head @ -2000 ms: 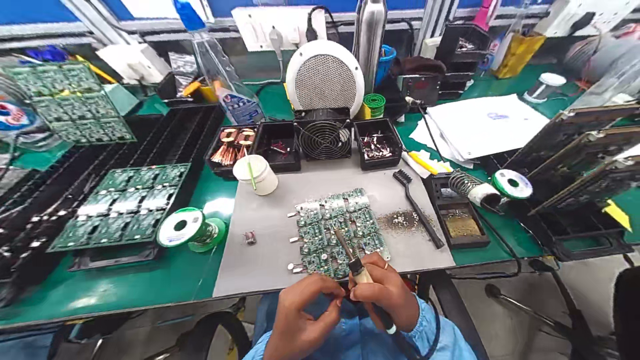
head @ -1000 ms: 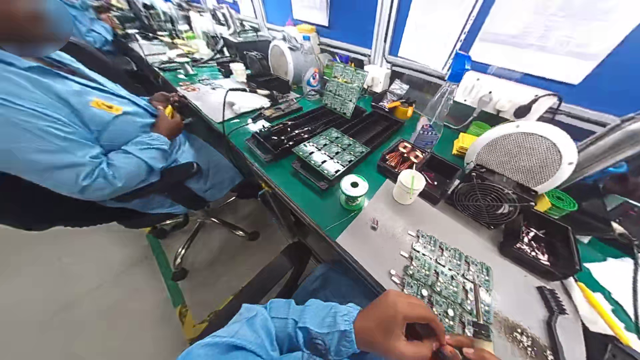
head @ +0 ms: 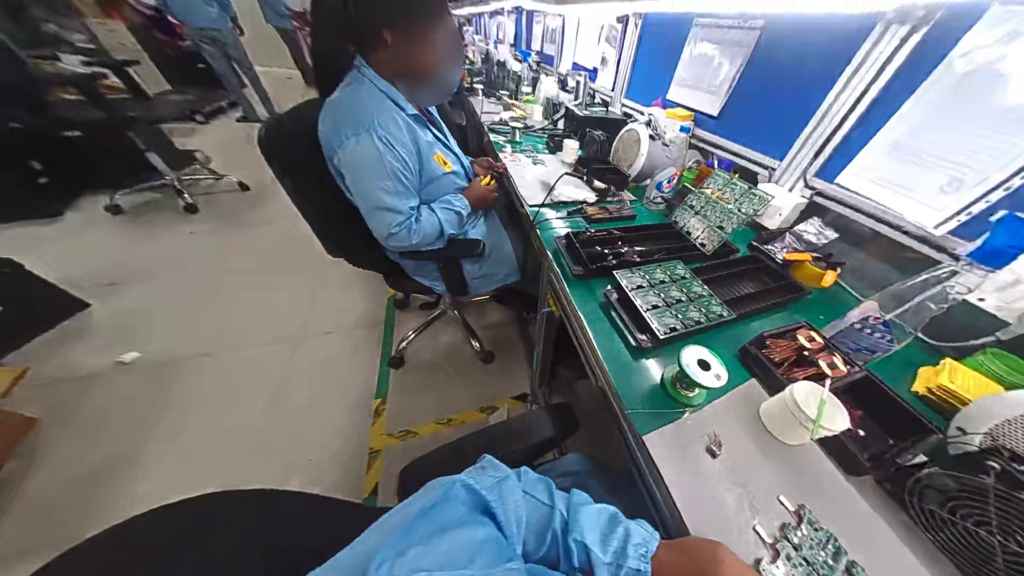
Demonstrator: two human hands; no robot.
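Only the wrist and back of my left hand [head: 700, 558] show at the bottom edge, beside a green printed circuit board panel [head: 812, 548] on the grey mat [head: 720, 472]. Its fingers are cut off by the frame, so what it holds is hidden. My right hand is outside the view. A small metal component [head: 714, 445] lies on the mat, left of a white tub [head: 804, 412] with a green stick in it. Left of the tub stands a spool of solder wire [head: 694, 374] on the green bench.
A black tray [head: 640, 332] bears another circuit board panel [head: 674, 298]; a further panel [head: 720, 210] leans behind. A bin of copper coils [head: 800, 352] and a round fan [head: 968, 512] stand at right. A co-worker [head: 416, 176] sits farther along the bench, near a chair armrest [head: 488, 448].
The view has swung far to the left. My right hand, seen with a soldering iron two seconds ago, has left the view, and my left hand's fingers are now cut off.
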